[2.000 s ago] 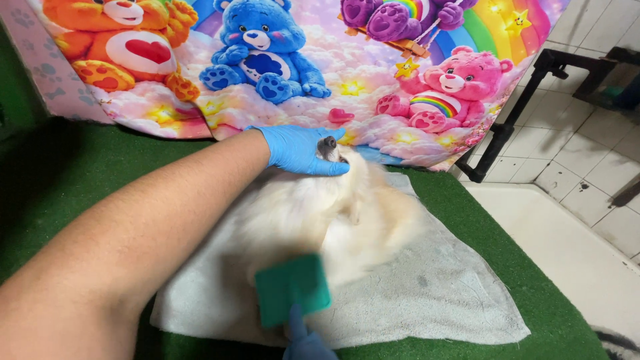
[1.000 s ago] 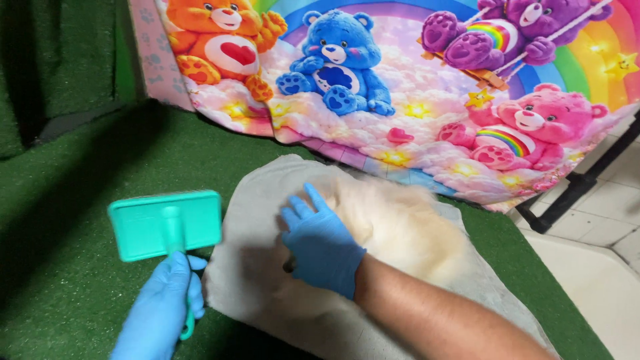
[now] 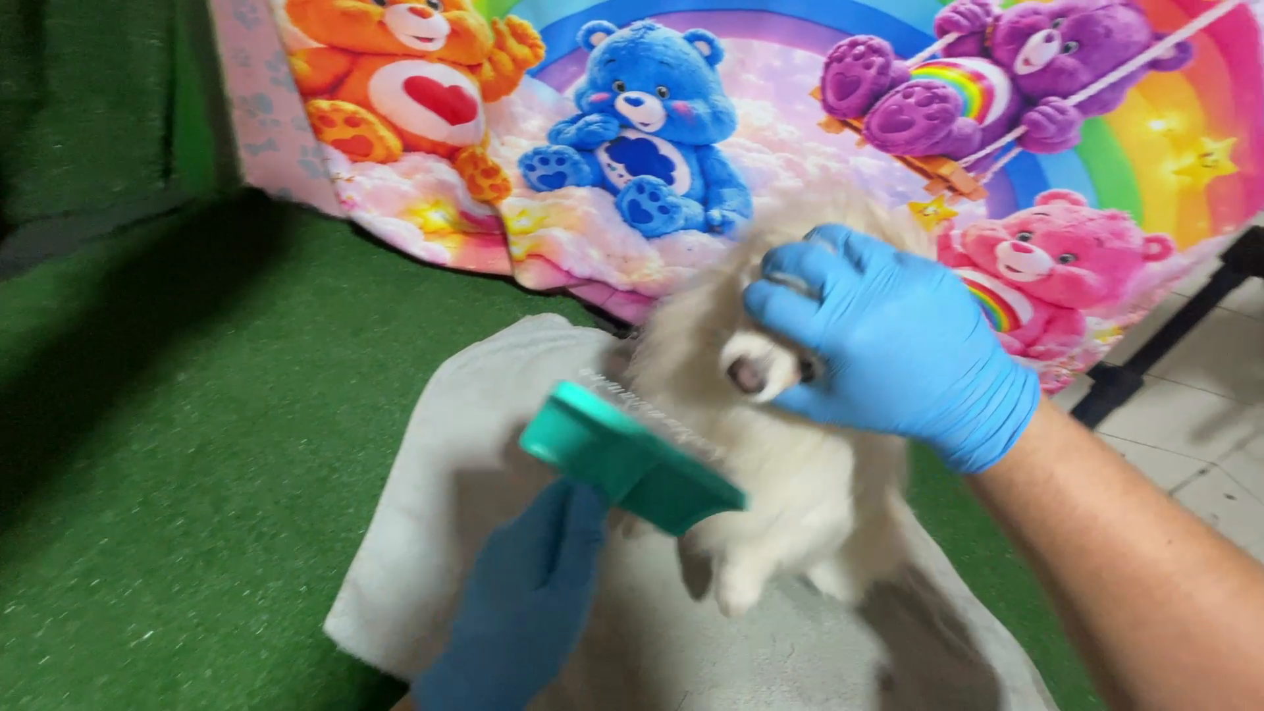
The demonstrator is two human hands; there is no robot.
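A small fluffy cream-white dog (image 3: 780, 494) sits upright on a grey towel, its muzzle pointing at me. My right hand (image 3: 889, 341), in a blue glove, grips the side and top of its head, with fingers over the brow and the thumb beneath the jaw. In my left hand (image 3: 528, 592), also gloved in blue, is a teal slicker brush (image 3: 632, 459). Its wire pins face the dog's chest and neck fur on the left side of the view; whether they touch is unclear. My left fingers are partly hidden behind the brush head.
The grey towel (image 3: 415, 523) lies on a green turf-like surface (image 3: 247, 444). A colourful cloth printed with cartoon bears (image 3: 642, 128) hangs just behind the dog. At the right are a black metal bracket (image 3: 1116, 385) and pale tiles (image 3: 1175, 425).
The brush has passed from my right hand to my left, and has since moved from the left over to the dog. My right hand now holds the dog's head, which my left held at first.
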